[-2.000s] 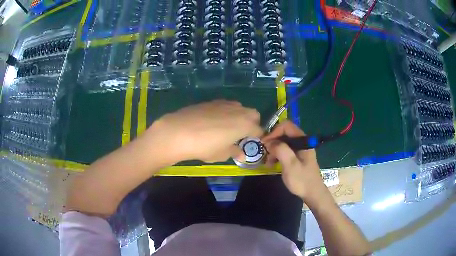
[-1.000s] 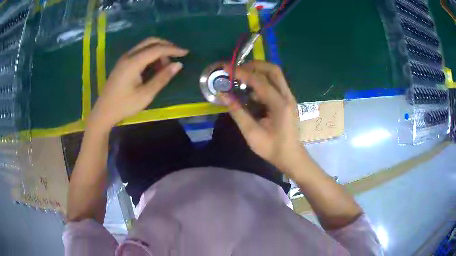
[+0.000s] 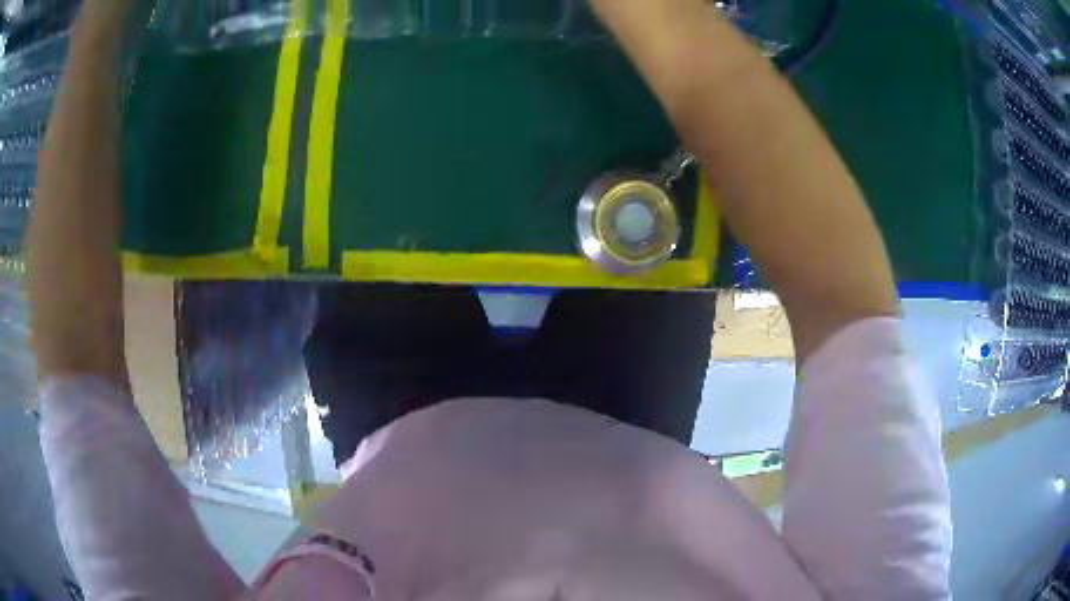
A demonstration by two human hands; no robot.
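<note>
The round metal test base [image 3: 634, 222] lies on the green mat at its front edge, silver outside with a gold ring and pale centre. No component sits on it. Its slim metal connector [image 3: 681, 164] points up and right, partly hidden by my right forearm. Both my forearms reach up past the top edge of the picture, the left one at the far left and the right one just right of the base. Both hands are cut off by the top edge, so what they hold cannot be seen. The test probe is not in view.
Clear plastic trays [image 3: 469, 21] line the top edge. A tray of dark components [image 3: 1033, 141] stands at the right, and more trays show at the far left. Yellow tape [image 3: 469, 268] borders the mat's front edge. A brown cardboard box [image 3: 751, 332] is below the edge at the right.
Both hands have moved from beside the base up and out of the picture. The component has gone from the base, and the red wire and probe are out of sight. The view has shifted.
</note>
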